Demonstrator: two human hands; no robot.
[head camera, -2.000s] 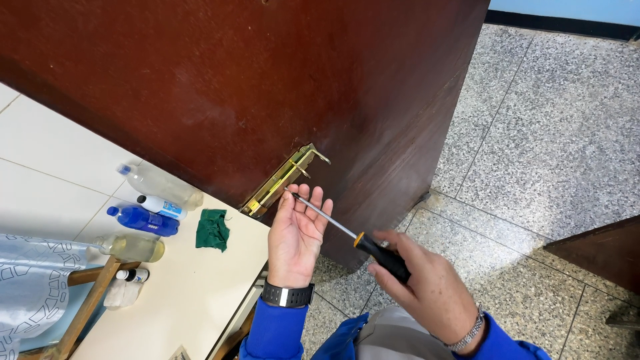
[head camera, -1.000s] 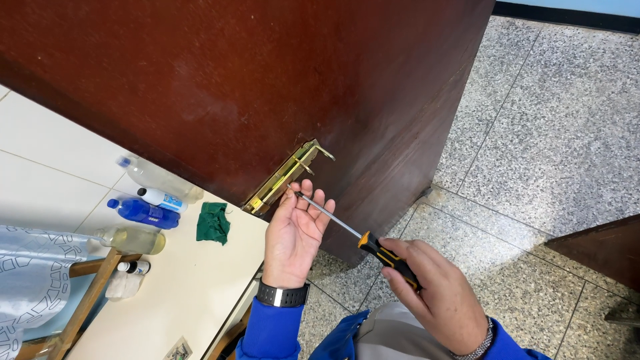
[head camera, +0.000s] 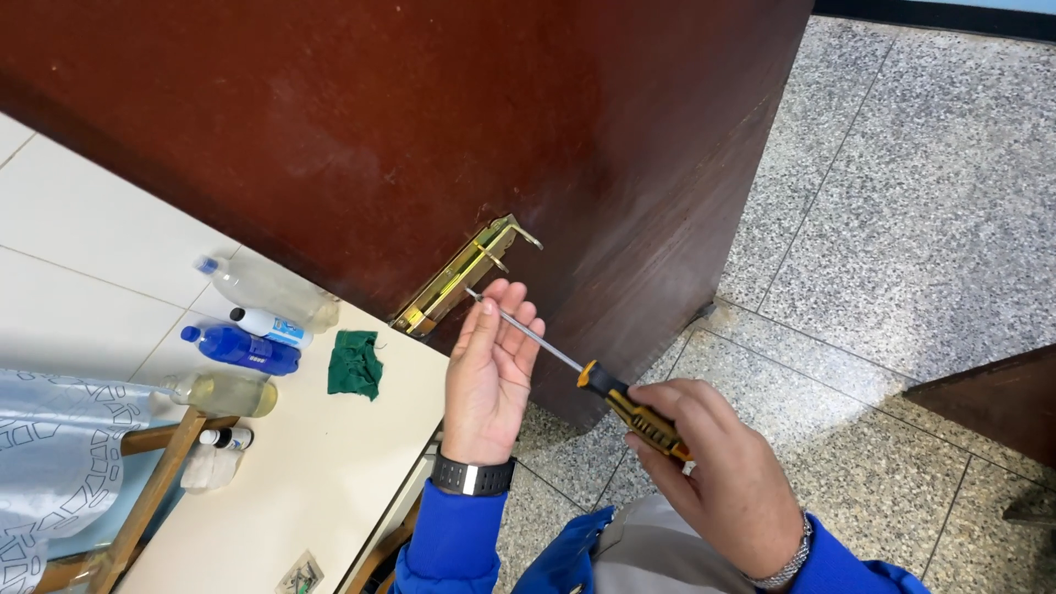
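Observation:
A screwdriver with a black and yellow handle (head camera: 643, 412) is in my right hand (head camera: 726, 470), which grips it by the handle. Its steel shaft slants up and left across the fingers of my left hand (head camera: 495, 371). That hand is palm up, its thumb and a finger pinching near the shaft's end; a small screw seems to be at the tip, too small to be sure. Just beyond the fingertips, a brass-coloured slide bolt lock (head camera: 462, 276) lies against the dark red-brown wooden door (head camera: 371, 140), with two prongs sticking out at its upper end.
A white countertop (head camera: 363, 462) at left holds plastic bottles, including a blue one (head camera: 247, 348), a green cloth (head camera: 355, 365) and a small packet of hardware (head camera: 302, 575). A wooden frame (head camera: 157, 495) and patterned cloth (head camera: 58, 470) are at far left. Speckled floor (head camera: 932, 206) lies at right.
My right hand has shifted slightly on the screwdriver handle, and the handle has turned. My left hand keeps nearly the same place by the lock.

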